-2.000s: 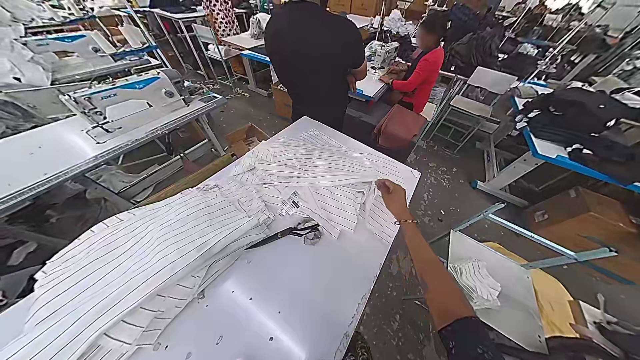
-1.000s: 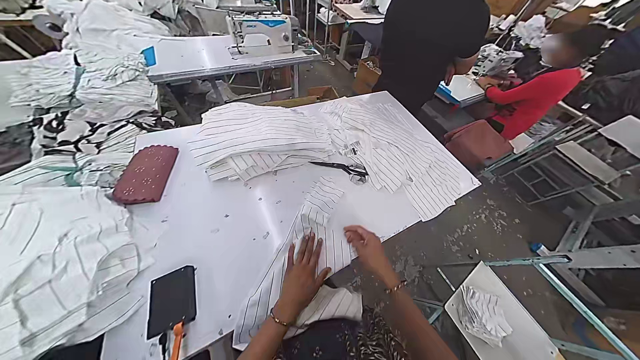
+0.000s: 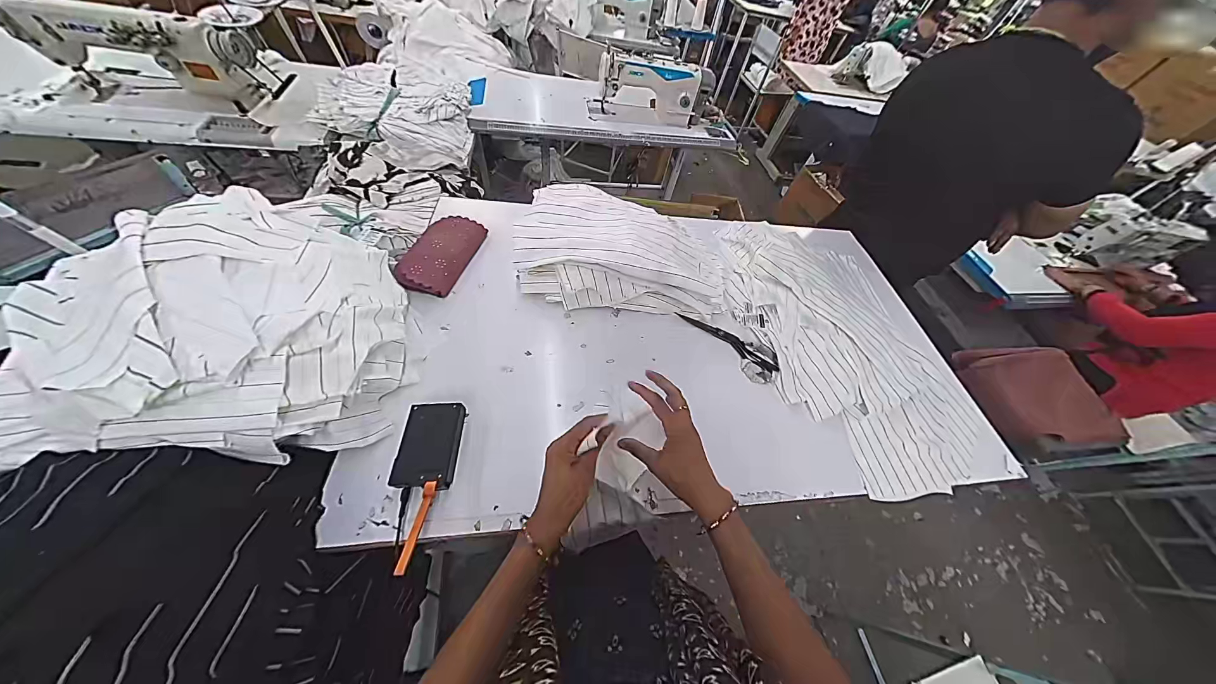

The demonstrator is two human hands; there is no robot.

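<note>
A white striped fabric piece (image 3: 622, 461) hangs at the near edge of the white table (image 3: 494, 380), held up between my hands. My left hand (image 3: 570, 475) has its fingertips closed on this fabric. Touching or just beside it is my right hand (image 3: 676, 442), fingers spread. Beyond my hands lies a folded stack of striped fabric (image 3: 617, 247), and right of that more striped pieces (image 3: 826, 332) reach the table's right edge. Black-handled scissors (image 3: 727, 340) rest against them, partly under the cloth.
At the left are a heap of striped garments (image 3: 218, 323), a maroon case (image 3: 443, 255) and a black power bank (image 3: 427, 445) with an orange strap. A sewing machine (image 3: 651, 87) stands on a table behind. A person in black (image 3: 997, 142) and one in red (image 3: 1154, 332) are at the right.
The striped piece that lay flat under my hands on the table is now raised and bunched at the near edge. My right hand has opened its fingers. The view has shifted.
</note>
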